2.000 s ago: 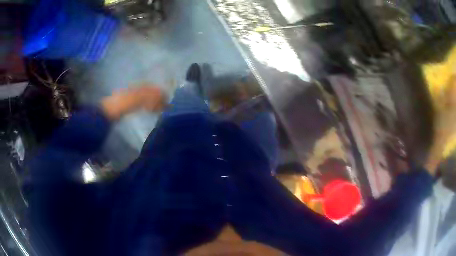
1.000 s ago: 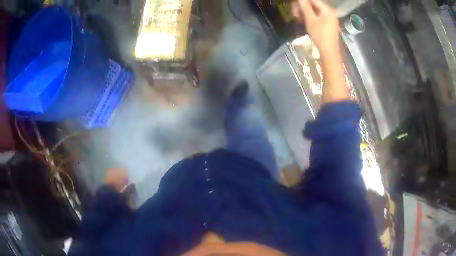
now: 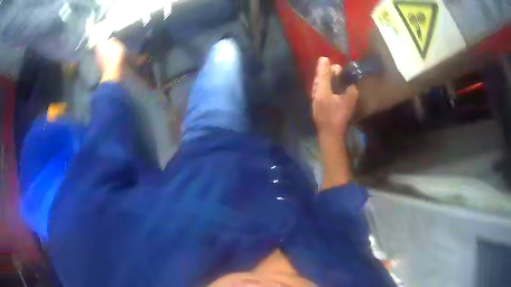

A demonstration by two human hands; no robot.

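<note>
My right hand (image 3: pixel 333 98) is at the red guard door (image 3: pixel 358 28), beside a short black handle (image 3: pixel 354 73). Its thumb and fingers are around the handle's near end, though blur hides the exact grip. A white label with a yellow warning triangle (image 3: pixel 417 25) is on the door. My left hand (image 3: pixel 110 56) is stretched forward at the near edge of a glaring white table (image 3: pixel 129 14). It is blurred, and I cannot tell whether it holds anything.
The blue bin (image 3: pixel 42 168), with a yellow-orange knot (image 3: pixel 56 111) at its rim, stands at the left beside my sleeve. The dark machine opening (image 3: pixel 442 106) is at the right, above a pale grey machine panel (image 3: pixel 426 230). My leg (image 3: pixel 215 89) is in the middle.
The view has turned from the machine bed to the red door and bright table. My right hand has come back to the black handle. My left hand has reached forward to the table edge.
</note>
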